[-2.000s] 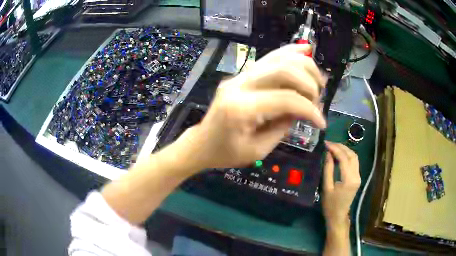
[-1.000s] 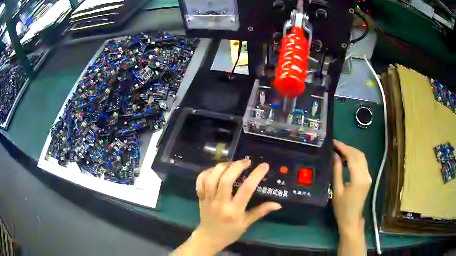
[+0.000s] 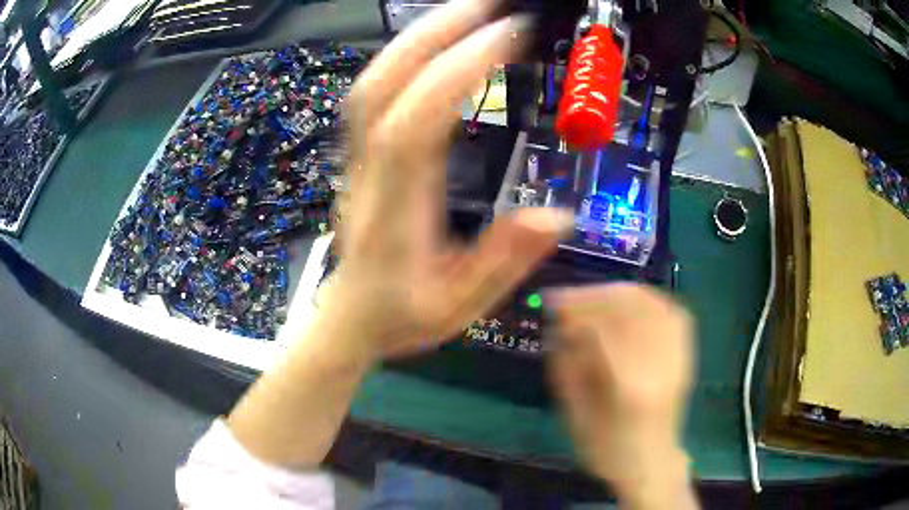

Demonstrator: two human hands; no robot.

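Observation:
The black test fixture (image 3: 503, 327) stands in front of me. Its red clamp handle (image 3: 591, 90) is lowered over the clear pressure plate (image 3: 623, 244), which glows blue on its right part. A green test button (image 3: 535, 300) shows between my hands. My left hand (image 3: 409, 209) is blurred, raised over the fixture's left part, fingers spread, and holds nothing I can see. My right hand (image 3: 623, 369) is blurred over the front panel's right part and hides the red switch; its fingertips are unclear. The board under the plate is not clearly visible.
A pile of circuit boards (image 3: 239, 189) lies on a white-edged tray (image 3: 199, 337) at the left. Stacked cardboard sheets (image 3: 847, 369) with boards on top are at the right. A white cable (image 3: 765, 339) and a round black dial (image 3: 730, 216) lie between fixture and cardboard.
My left hand has risen from the front panel towards the clamp. My right hand has moved left from the fixture's side onto the front panel. The blue glow under the plate has appeared.

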